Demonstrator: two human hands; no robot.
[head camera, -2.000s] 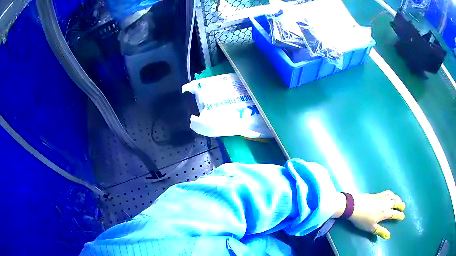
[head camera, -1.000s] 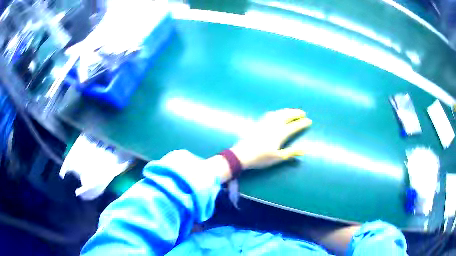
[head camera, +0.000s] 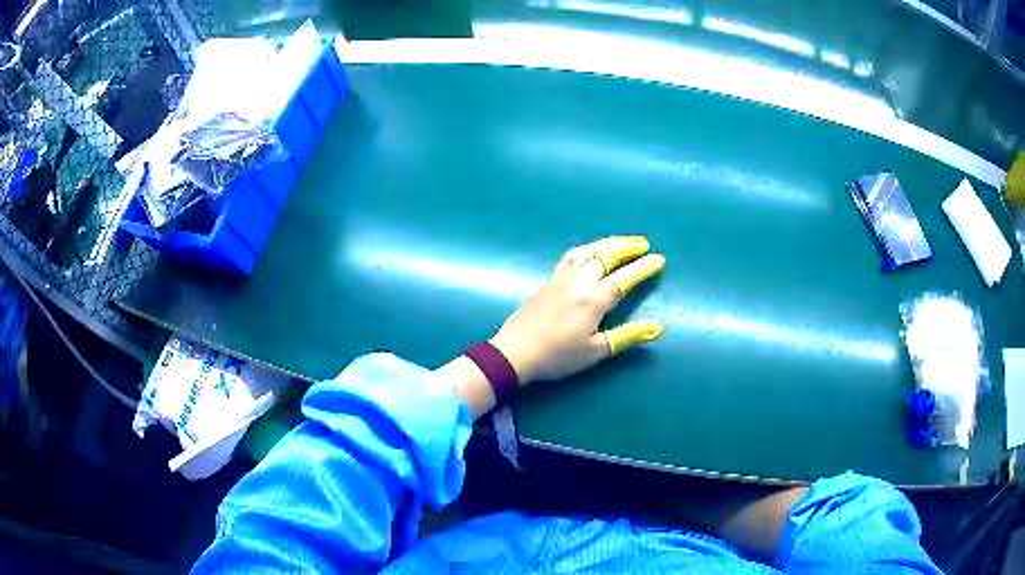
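Observation:
My left hand (head camera: 579, 309) lies on the green bench (head camera: 731, 393), palm down, fingers apart, holding nothing. Yellow finger cots (head camera: 636, 273) cover the thumb and two fingers. A dark red wrist strap (head camera: 492, 373) is around the wrist, with a pale tail hanging past the bench edge. My right arm shows at the bottom right as a light blue sleeve (head camera: 854, 528) and a strip of bare wrist; the right hand itself is hidden below the bench edge.
A blue bin (head camera: 275, 208) heaped with clear bags stands at the left. At the right lie a silvery packet (head camera: 896, 219), a white pad (head camera: 977, 233), a clear bag with blue pieces (head camera: 944, 365) and a paper slip (head camera: 1015, 395). A wipes bag (head camera: 202, 393) sits beside the bench edge.
The view has swung right, so the bin now appears at the left and the packets at the right. My left hand stays open on the bench. My right sleeve has come into view.

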